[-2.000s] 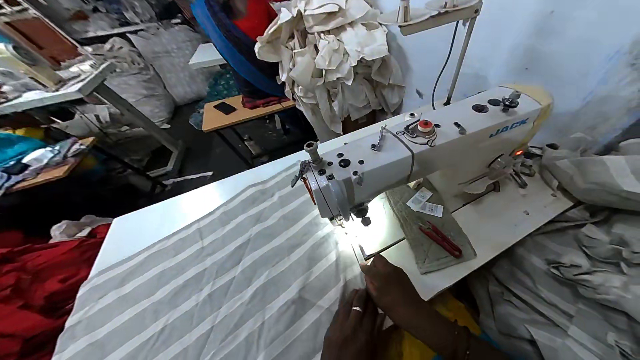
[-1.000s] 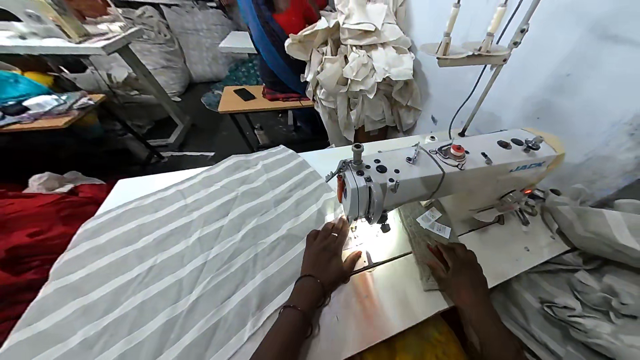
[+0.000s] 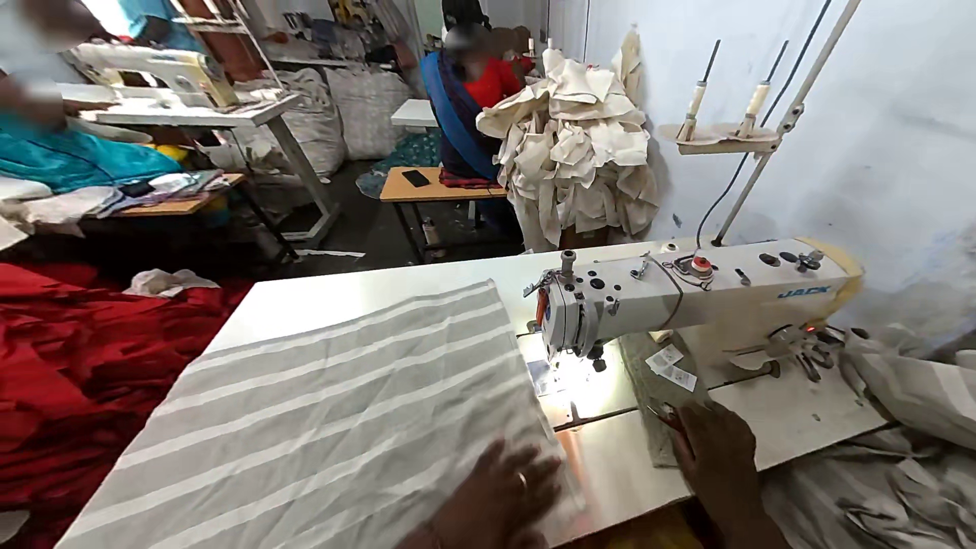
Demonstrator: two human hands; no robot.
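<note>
Grey fabric with white stripes (image 3: pixel 343 396) lies spread over the left part of the sewing table. My left hand (image 3: pixel 503 488), blurred and wearing a ring, is over the fabric's right edge with its fingers apart. My right hand (image 3: pixel 717 450) is closed around red-handled thread snips (image 3: pixel 668 415), partly hidden by the fingers, at the grey-green cloth pad (image 3: pixel 648 381). Two small white labels (image 3: pixel 671 367) bearing print lie on that pad. The Jack sewing machine (image 3: pixel 686 297) stands behind both hands, its lamp lighting the needle area.
Red fabric (image 3: pixel 99 381) is heaped at left. More striped fabric (image 3: pixel 907 473) lies bunched at right. A thread stand (image 3: pixel 720 141) rises behind the machine. Cream cloth pieces (image 3: pixel 572 145) are piled behind the table. Two people work farther back, one near another sewing machine (image 3: pixel 152 72).
The striped fabric has moved left, away from the needle area. My left hand has come back toward me from beside the needle. My right hand has closed on the snips. The view has shifted.
</note>
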